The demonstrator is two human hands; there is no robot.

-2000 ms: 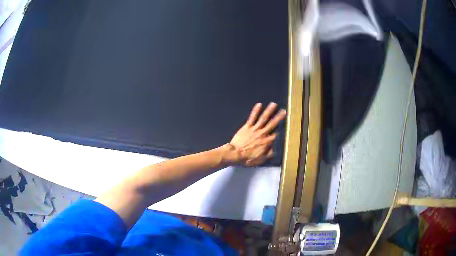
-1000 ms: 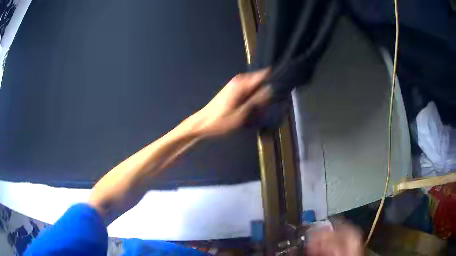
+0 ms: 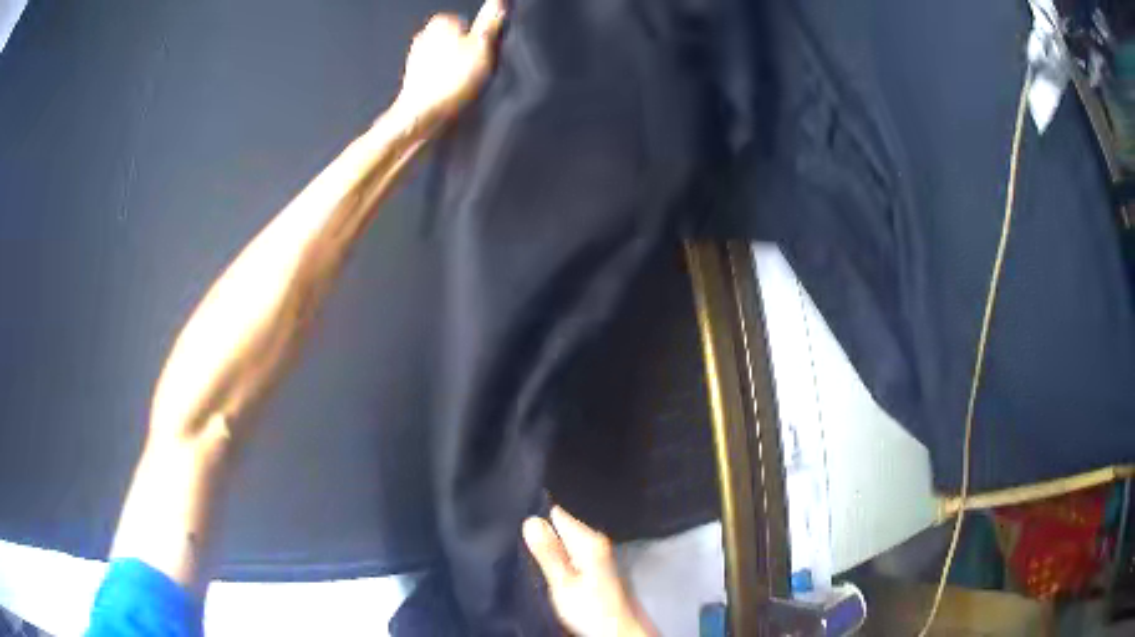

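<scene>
A loose dark fabric ply [image 3: 560, 212] is bunched and raised, hanging in folds over the flat dark lay [image 3: 224, 373] and across the upper part of the brass-coloured rail [image 3: 718, 373]. My left hand [image 3: 454, 56] is at the top, closed on the edge of the ply, my arm stretched over the lay. My right hand [image 3: 579, 566] is at the bottom, holding the ply's near edge beside the white table border; its grip is partly hidden. The cutter [image 3: 828, 612] sits at the near end of the rail, cut off by the picture's edge.
Dark cloth [image 3: 996, 311] covers the right side beyond the rail, over the pale table surface [image 3: 859, 460]. A yellowish cord [image 3: 987, 311] hangs down past a pale wooden stick [image 3: 1046, 492]. A red bag or cloth [image 3: 1058, 541] lies at the lower right.
My left hand has moved up and left with the fabric, which now spreads over the lay and rail. My right hand has left the cutter area and moved left to the fabric's near edge.
</scene>
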